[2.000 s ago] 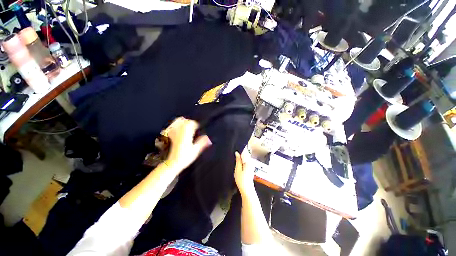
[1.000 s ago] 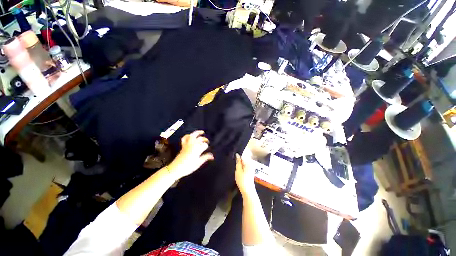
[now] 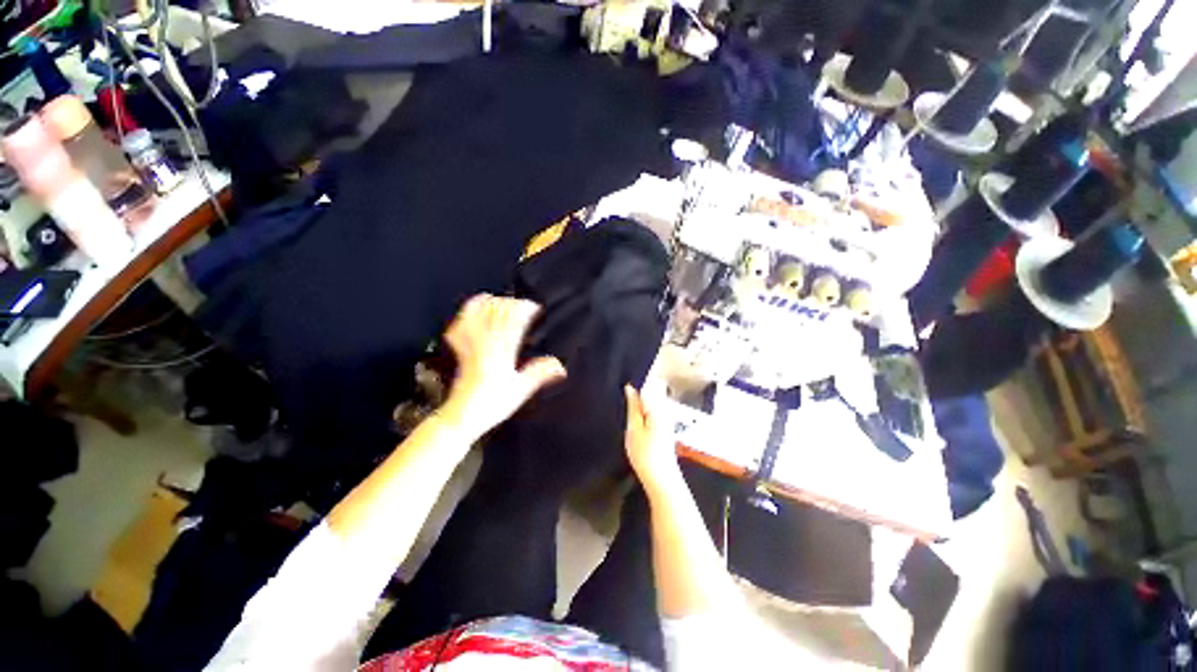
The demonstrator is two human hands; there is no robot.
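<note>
A black cloth piece (image 3: 597,309) lies bunched along the left side of the white overlock machine (image 3: 788,282) and hangs down towards my lap. My left hand (image 3: 492,357) lies flat on its left part, thumb spread from the fingers. My right hand (image 3: 646,433) is at the cloth's right edge, beside the front left corner of the white machine table (image 3: 840,460). Its fingertips point up to the machine; whether they pinch the cloth is hidden. The needle area is too blurred to make out.
A large dark cloth heap (image 3: 394,223) spreads left of and behind the machine. Thread cones on pale discs (image 3: 1063,282) stand at the right. A table with a pink bottle-like cylinder (image 3: 59,184) is at the left. A dark strap (image 3: 771,453) crosses the table's front edge.
My left hand has moved up a little and lies flatter on the cloth than a second ago. The pale tag-like strip near it no longer shows. My right hand has barely moved.
</note>
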